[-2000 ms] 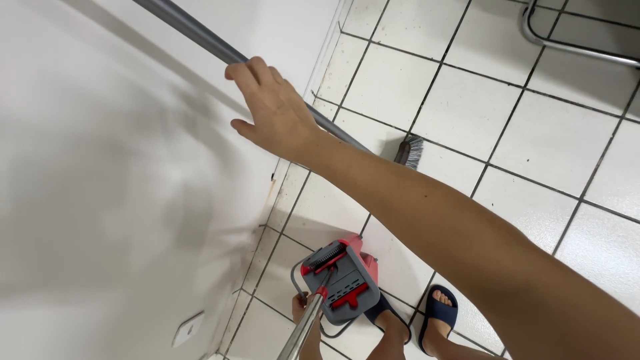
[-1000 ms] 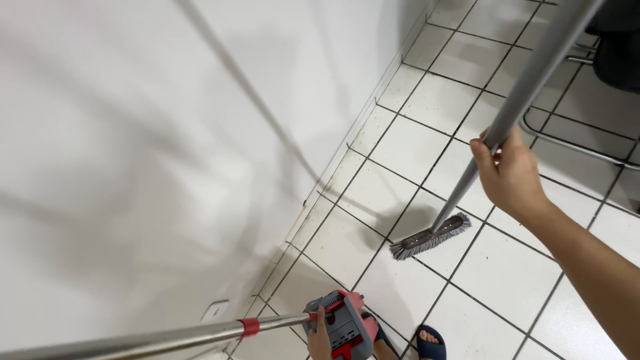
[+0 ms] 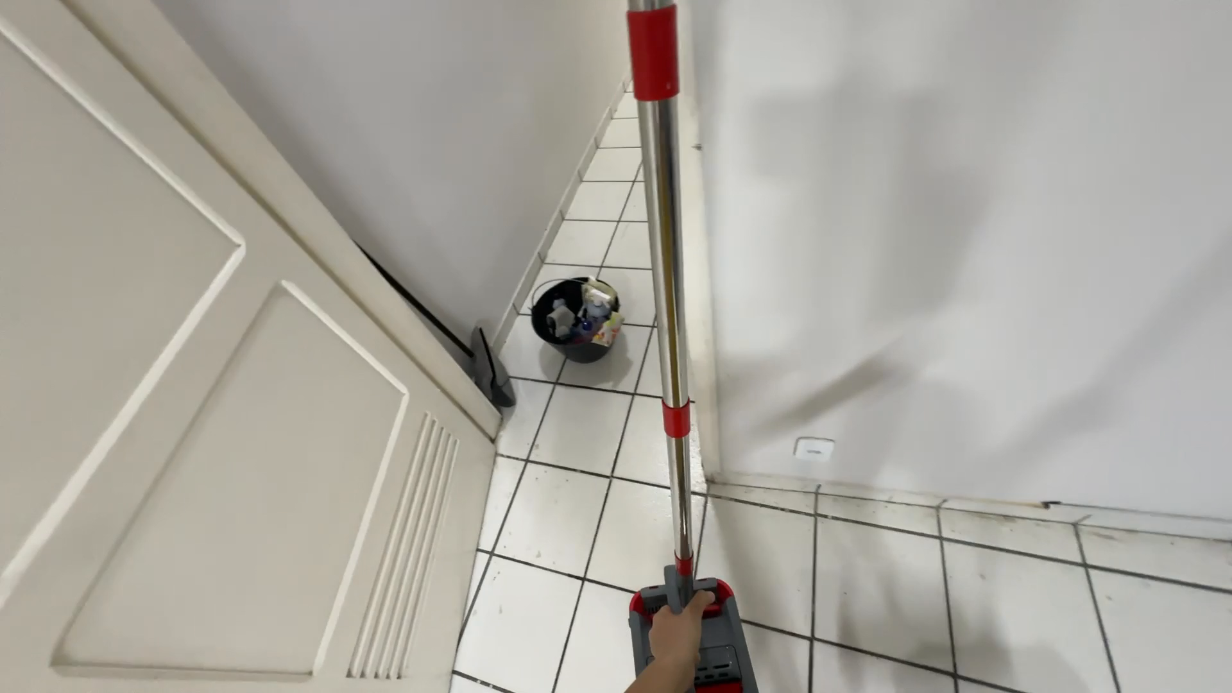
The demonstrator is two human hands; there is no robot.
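My left hand (image 3: pixel 677 630) is closed at the top of a grey and red mop bucket (image 3: pixel 722 635), by the lower end of the mop's pole; which part its fingers grip cannot be told exactly. The flat mop's metal pole (image 3: pixel 664 231) with red collars rises from the bucket and runs up past the top edge of the view. The mop head is hidden at the bucket. Neither my right hand nor the broom shows now.
A cream panelled door (image 3: pixel 260 433) fills the left side. Beyond it a black bucket (image 3: pixel 589 353) of cleaning items stands on the tiled passage floor, near a grey dustpan (image 3: pixel 493 371). A white wall (image 3: pixel 962 241) with a socket plate (image 3: pixel 814 449) is on the right.
The view has swung far to the left, onto the door and passage. My right hand and the grey-handled broom it held have left the view. My left hand is still at the mop bucket.
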